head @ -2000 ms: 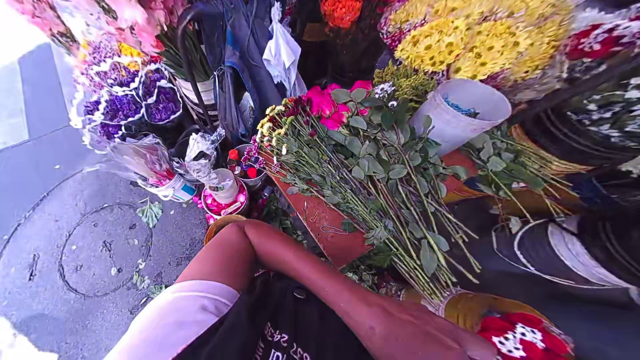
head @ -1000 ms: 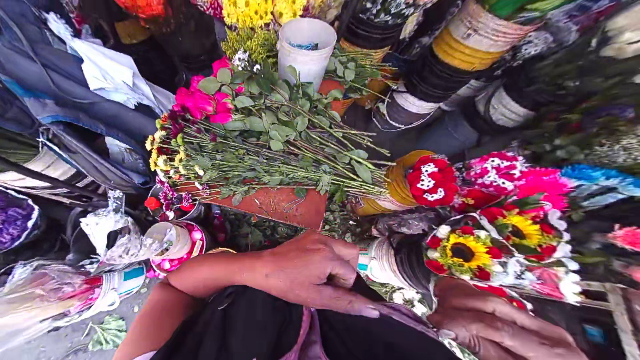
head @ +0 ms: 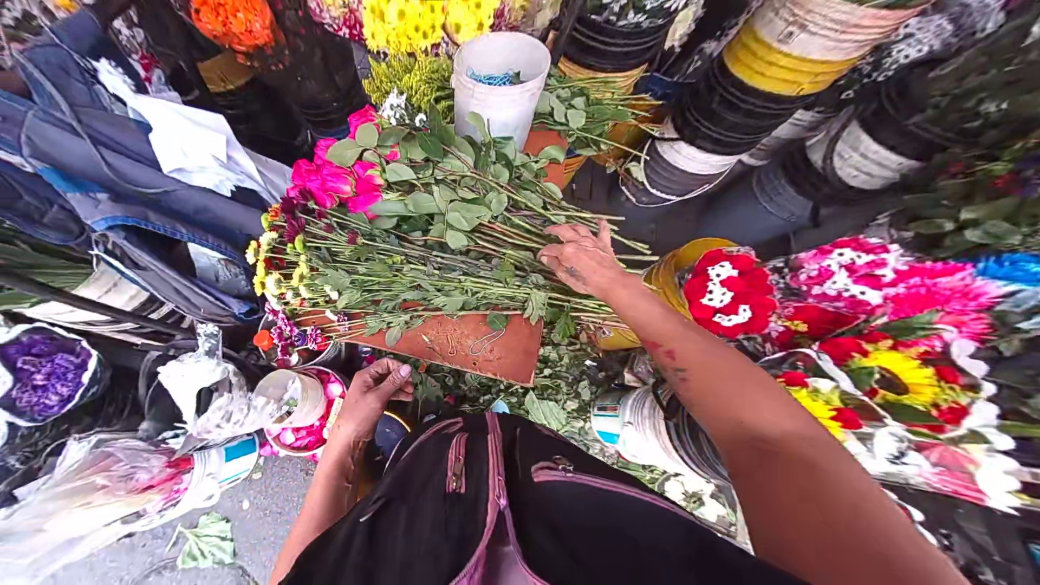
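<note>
My right hand (head: 581, 258) lies on the stems of a pile of cut flowers; whether its fingers close around any stem cannot be made out. Magenta roses (head: 337, 175) with leafy green stems (head: 471, 203) lie across a reddish-brown board (head: 487, 345), with small yellow blooms (head: 272, 252) at the pile's left end. Below the board's left part is my left hand (head: 378, 394), its fingers curled near the thumb, beside a bucket of pink petals (head: 302, 418). I see nothing plainly held in it. A rubber band (head: 487, 341) rests on the board.
A white bucket (head: 500, 93) with blue ties stands behind the stems. Bouquets with sunflowers (head: 898, 378) are at the right, near a red-and-white flower arrangement (head: 729, 292). Stacked buckets (head: 707, 122) stand behind them. Plastic-wrapped flowers (head: 106, 496) and a purple bunch (head: 45, 374) lie at the left.
One second ago both hands were at the lower right, near the bouquets and a white bucket. Now my right hand is on the stems and my left hand is left of the board's lower edge.
</note>
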